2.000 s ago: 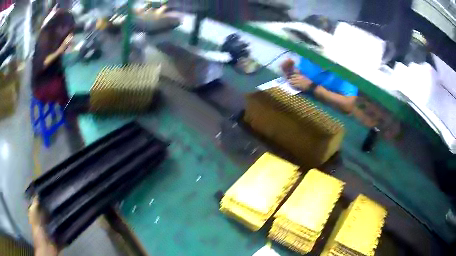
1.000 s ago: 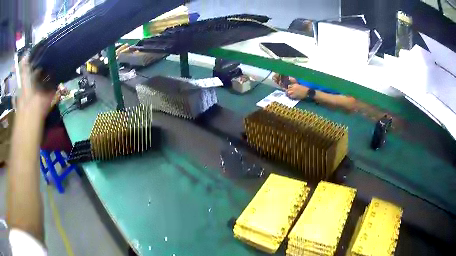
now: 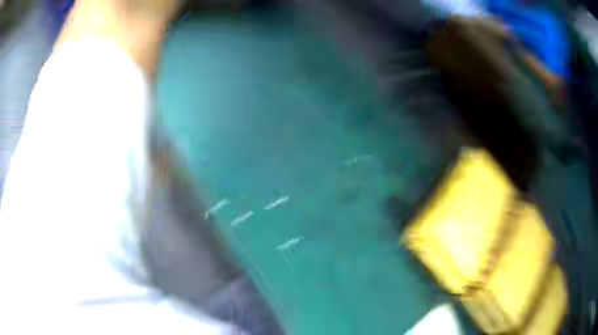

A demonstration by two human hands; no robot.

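Observation:
The picture is strongly blurred. My left hand (image 3: 134, 19) is at the top left, cut off by the upper edge, with my white sleeve below it. Its fingers are not visible, and I cannot tell whether it holds anything. A dark shape lies along the top edge beside it, too blurred to name. My right hand is not in view. Stacked yellow PCB panels (image 3: 465, 222) sit at the lower right, with more yellow stacks (image 3: 524, 262) beside them.
The green mat (image 3: 295, 131) fills the middle, with several small pale streaks on it. A dark brown row of standing panels (image 3: 485, 91) is behind the stacks. A person's blue sleeve (image 3: 534, 29) shows at top right. A white corner (image 3: 438, 324) shows at the bottom.
The view has swung down and closer to the mat. The raised black rack is no longer recognisable. My left hand has gone to the top edge, and the yellow stacks sit farther right.

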